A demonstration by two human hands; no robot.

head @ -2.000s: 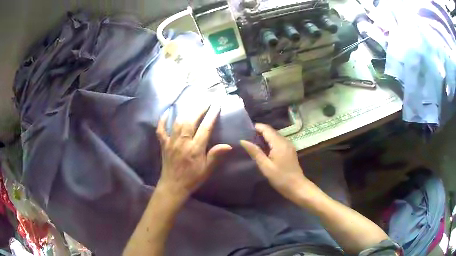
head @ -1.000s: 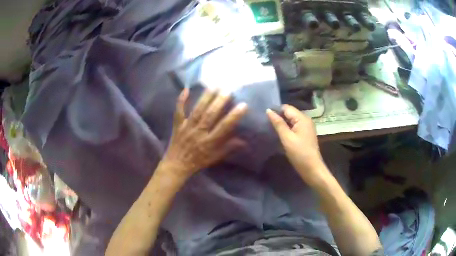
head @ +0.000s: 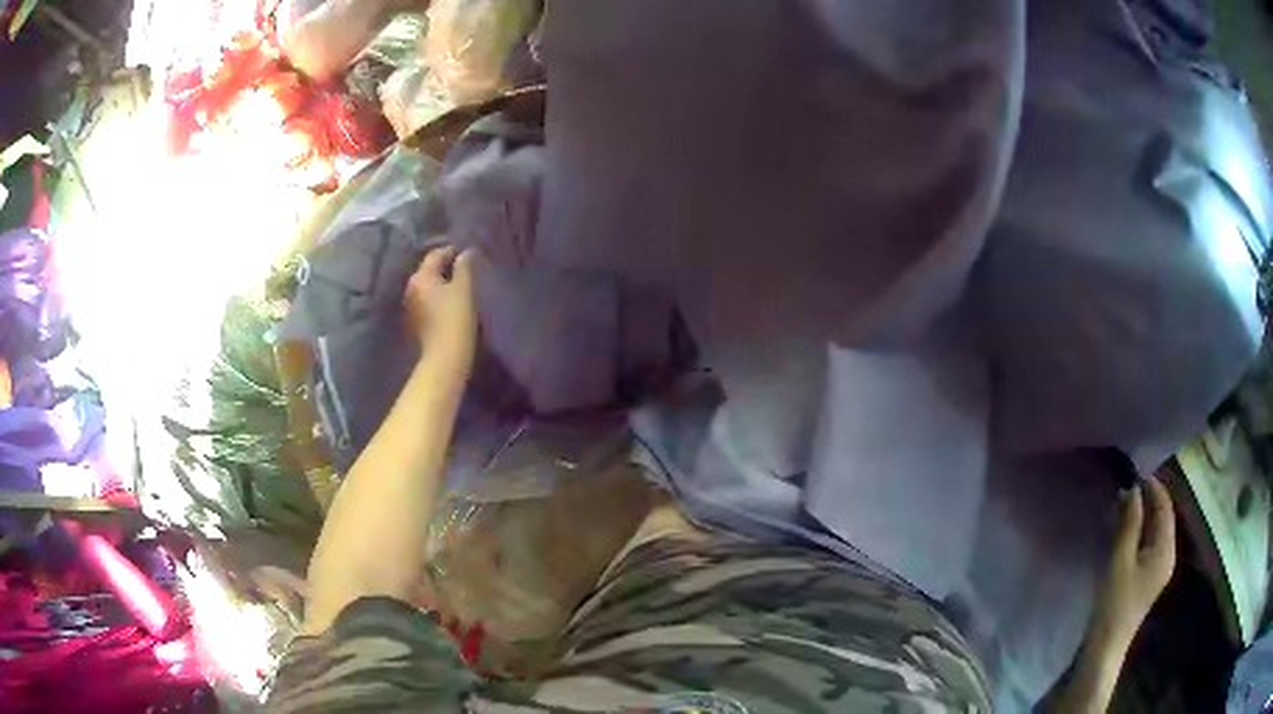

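The large grey-blue cloth panel (head: 782,168) spreads from the top centre over the table and hangs to the lap. My left hand (head: 444,286) is at the left, its fingers closed on a fold of grey-blue cloth pieces (head: 370,279) lying in a rimmed holder. My right hand (head: 1148,537) is at the lower right, by the table's edge, with its fingertips pinching the lower edge of the large panel. A paler part of the cloth (head: 901,453) hangs above the lap. The sewing machine is out of view.
My camouflage-clad lap (head: 754,614) is at the bottom. Red scraps and plastic bags (head: 475,56) lie at the upper left, beside strong glare. Bright pink material (head: 84,614) is at the lower left. The pale table edge (head: 1236,516) shows at the right.
The view has swung left and down, away from the machine. My left hand has moved from the panel by the needle area to the cloth pieces at left. My right hand remains at the panel's edge.
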